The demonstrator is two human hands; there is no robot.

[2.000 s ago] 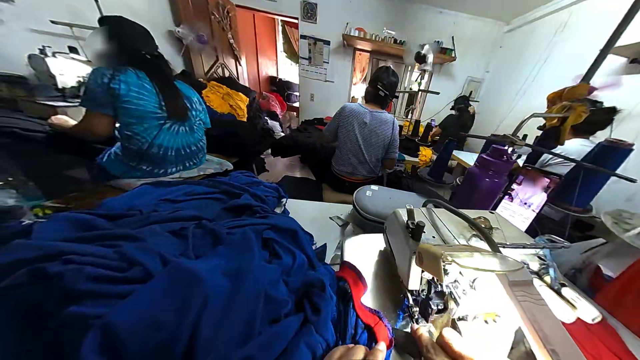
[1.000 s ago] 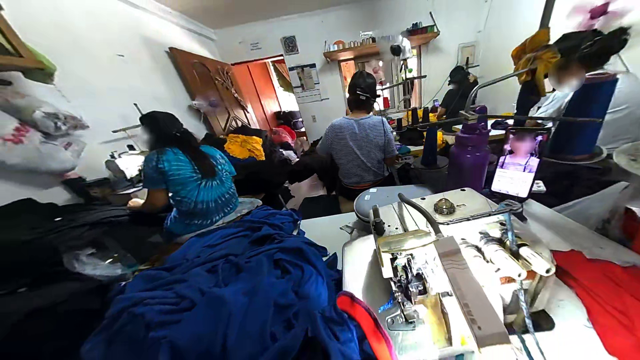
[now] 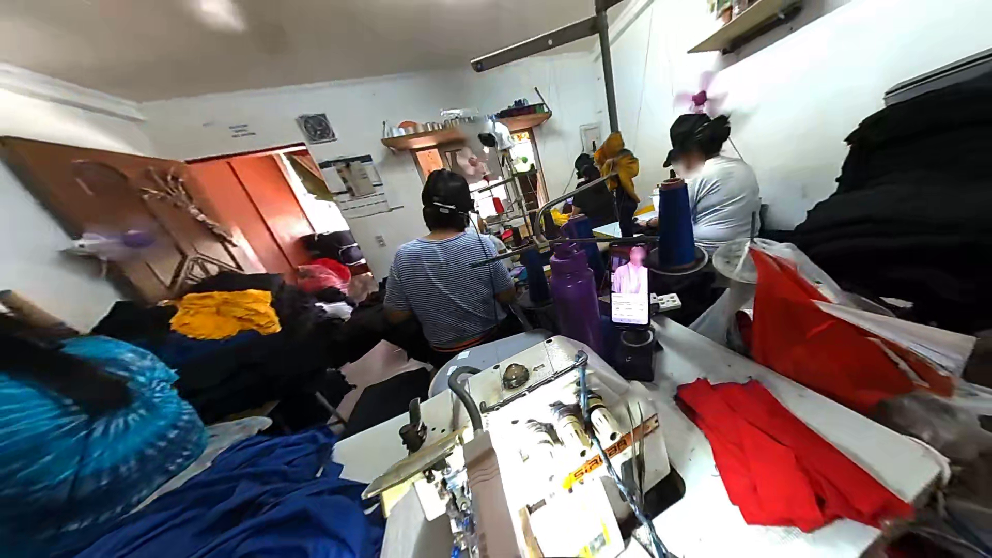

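Note:
Neither of my hands is in view. At the lower middle stands an industrial sewing machine (image 3: pixel 535 434) of the overlock kind, brightly lit, with thread guides and tension posts on top. A heap of dark blue fabric (image 3: pixel 240 496) lies against its left side, cut off by the bottom edge. Folded red fabric (image 3: pixel 783 457) rests on the white table (image 3: pixel 697 504) to the right of the machine. Behind the machine are a purple bottle (image 3: pixel 573 294), an upright phone (image 3: pixel 629 287) with a lit screen and a large dark blue thread cone (image 3: pixel 676 225).
Several people sit around the room: a person in striped clothing (image 3: pixel 446 287) ahead, one in tie-dye clothing (image 3: pixel 85 434) at left, one in a light shirt (image 3: pixel 725 198) at right. A red cloth in a plastic bag (image 3: pixel 829 341) and a black fabric stack (image 3: pixel 907 178) are at right.
The view has swung right and upward. Fingers at the machine's front edge two seconds ago are out of view now, as is the red band on the blue fabric.

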